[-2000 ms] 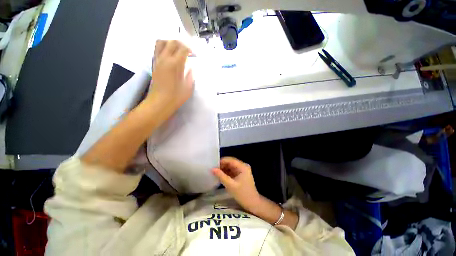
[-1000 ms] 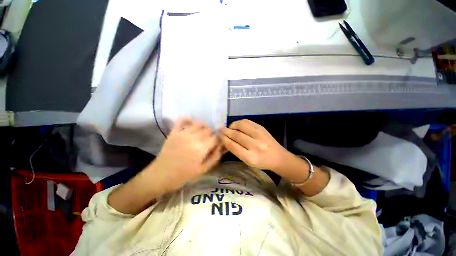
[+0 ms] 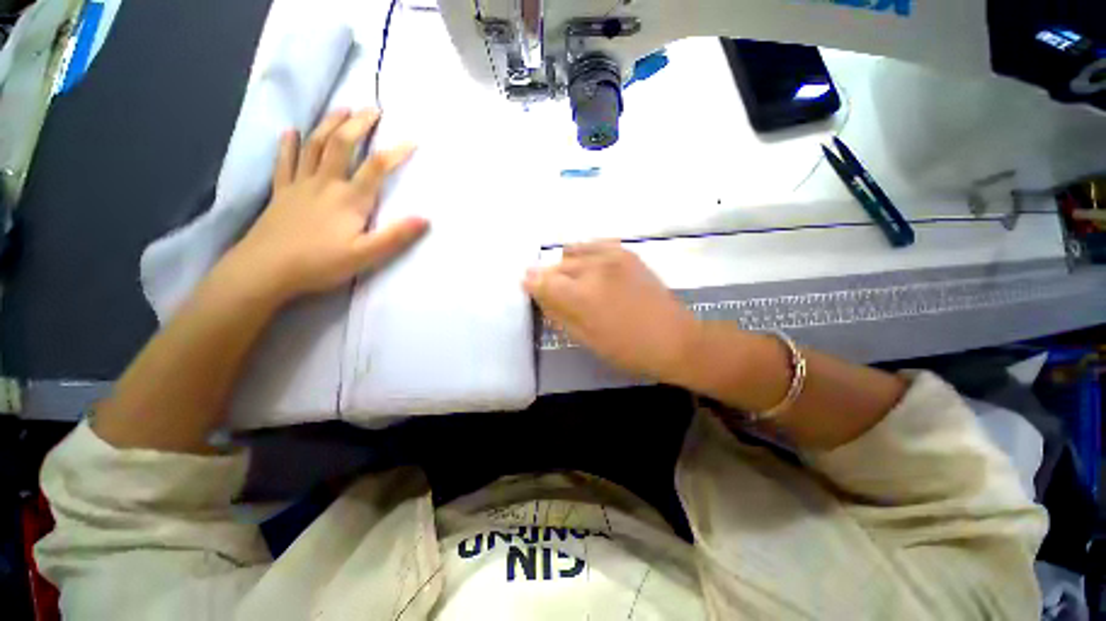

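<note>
A pale fabric panel lies on the table in front of the sewing machine, its front part at the table's edge. A thin dark line runs along it. My left hand lies on the fabric with its fingers spread, pressing it. My right hand has its fingers curled at the panel's right edge and pinches that edge. The presser foot and needle are above and beyond the cloth; whether they touch it cannot be told. A pale folded part of the cloth lies left of my left hand.
Dark cut panels lie at the left. Dark thread snips and a smartphone lie right of the needle. A ruler strip runs along the front edge. Part of a red crate shows at the lower left.
My left hand has moved from the near edge to the left and forward, and has spread open. My right hand has moved forward along the edge. The cloth's near end now lies flat at the table edge.
</note>
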